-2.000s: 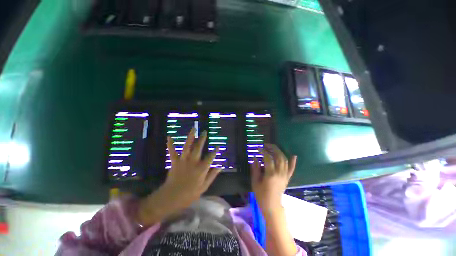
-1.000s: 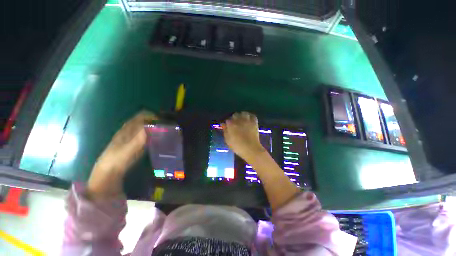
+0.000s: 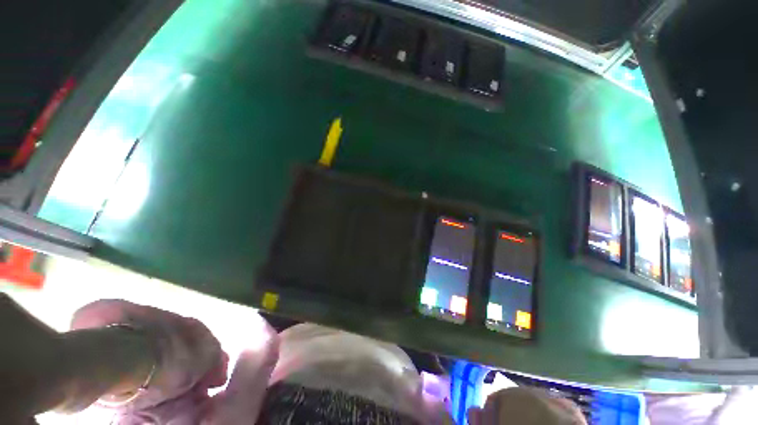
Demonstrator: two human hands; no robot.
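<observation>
The black four-slot tray (image 3: 349, 241) lies in front of me. Its two left slots are empty. The third phone (image 3: 449, 270) and fourth phone (image 3: 510, 282) sit in it, screens lit dark grey-blue with a red line near the top and coloured blocks at the bottom. My left hand (image 3: 41, 365) is blurred at the lower left edge, mostly cut off; its fingers and anything held are hidden. My right hand (image 3: 532, 408) shows only partly at the bottom edge, over the blue bin (image 3: 619, 405); its fingers are out of the picture.
Another tray of dark phones (image 3: 399, 54) lies at the far side. A tray with lit phones (image 3: 604, 217) stands at the right beside a black panel (image 3: 727, 166). Yellow tape (image 3: 332, 143) marks the green mat (image 3: 224, 166). Dark slotted items fill part of the bin.
Both hands have left the tray, left hand to the lower left, right hand down to the bin. The two left phones are gone from their slots. The remaining two screens changed from text menus.
</observation>
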